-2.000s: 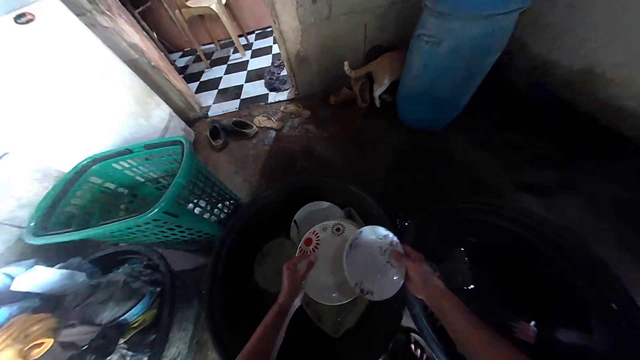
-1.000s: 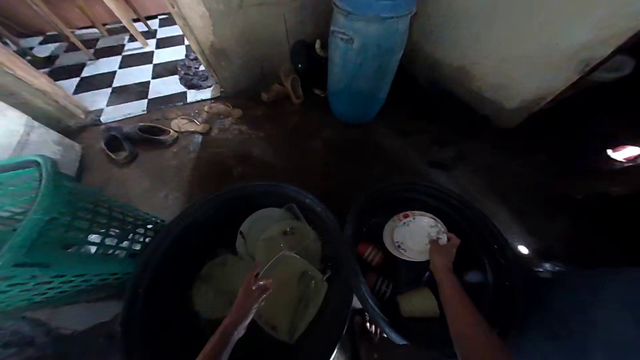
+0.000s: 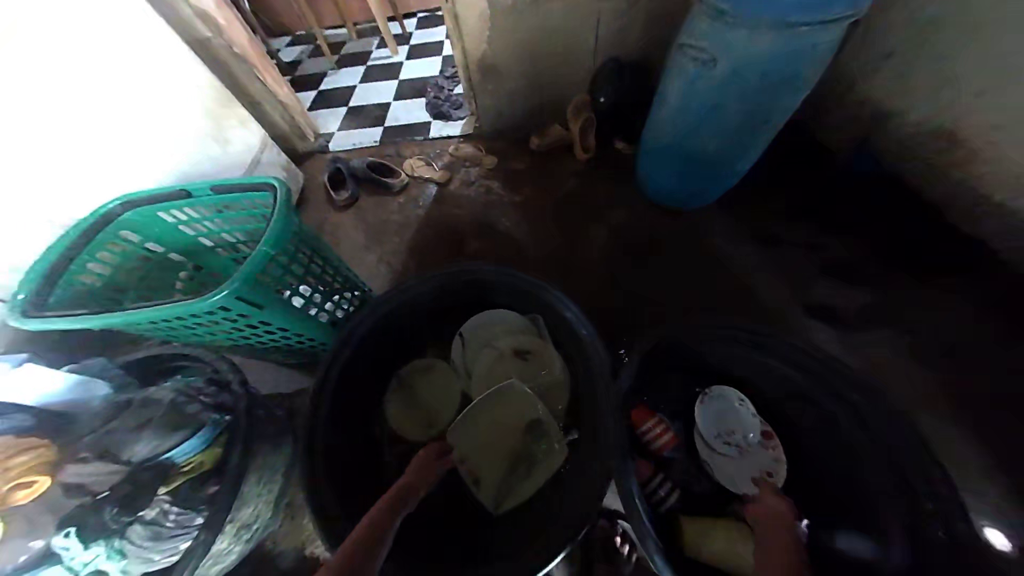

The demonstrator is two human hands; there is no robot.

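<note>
My left hand [image 3: 430, 464] grips the left corner of a square plate [image 3: 510, 448] in the middle black tub [image 3: 324, 432]. Behind that plate lie a round plate [image 3: 422, 400] and several others, partly overlapping, in murky water. At the right, my right hand [image 3: 772, 512] is on the lower edge of a white patterned plate [image 3: 756, 462] inside the right black tub [image 3: 632, 472]. A smaller white plate [image 3: 724, 420] rests over its upper part. Red striped items [image 3: 654, 430] and a yellowish container [image 3: 714, 544] lie near it in the same tub.
A green plastic basket [image 3: 280, 272] stands at the left, above a dark bin [image 3: 236, 448] full of crumpled bags and waste. A blue barrel [image 3: 728, 104] stands against the wall. Shoes [image 3: 376, 174] and sandals [image 3: 426, 169] lie by the doorway with a checkered floor.
Two seconds ago both hands held plates above the middle tub; now my right hand is over the right tub. My left hand has taken hold of the square plate. The cat by the barrel is out of sight.
</note>
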